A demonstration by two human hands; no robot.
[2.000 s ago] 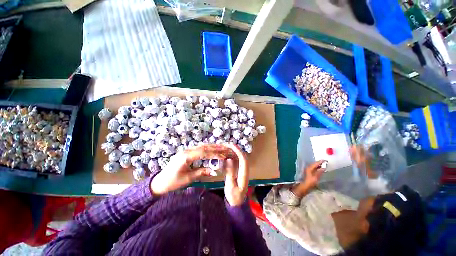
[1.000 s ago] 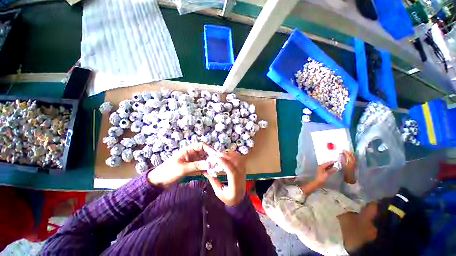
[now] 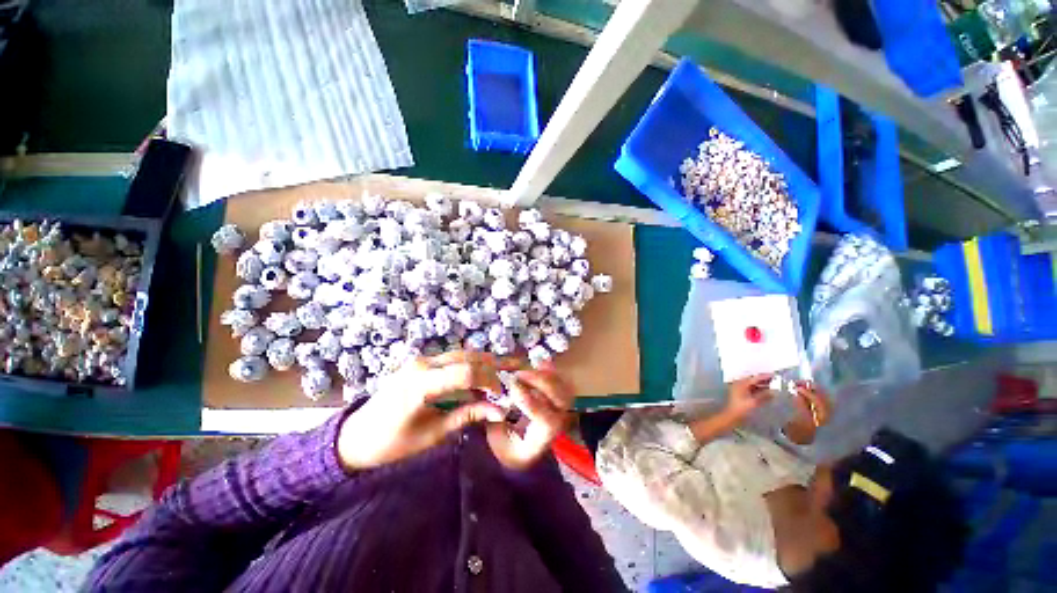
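My left hand [image 3: 406, 408] and my right hand [image 3: 531, 411] meet in front of my chest, at the near edge of the heap. Both hands' fingertips close around a small whitish round piece [image 3: 501, 394], mostly hidden by the fingers. Many white-grey round pieces with dark holes [image 3: 406, 272] lie heaped on a brown cardboard sheet [image 3: 609, 336] just beyond my hands.
A black tray of mixed parts [image 3: 141, 307] stands at left. A blue tray [image 3: 502, 99], white ribbed sheet [image 3: 284, 99], pale post [image 3: 597, 99] and blue bin [image 3: 649, 162] are beyond. A neighbour [image 3: 707, 475] works at right by a white card [image 3: 742, 361].
My fingers have closed further over the piece, which is now less visible. The view has shifted slightly. The neighbour's hands have moved together, below the white card.
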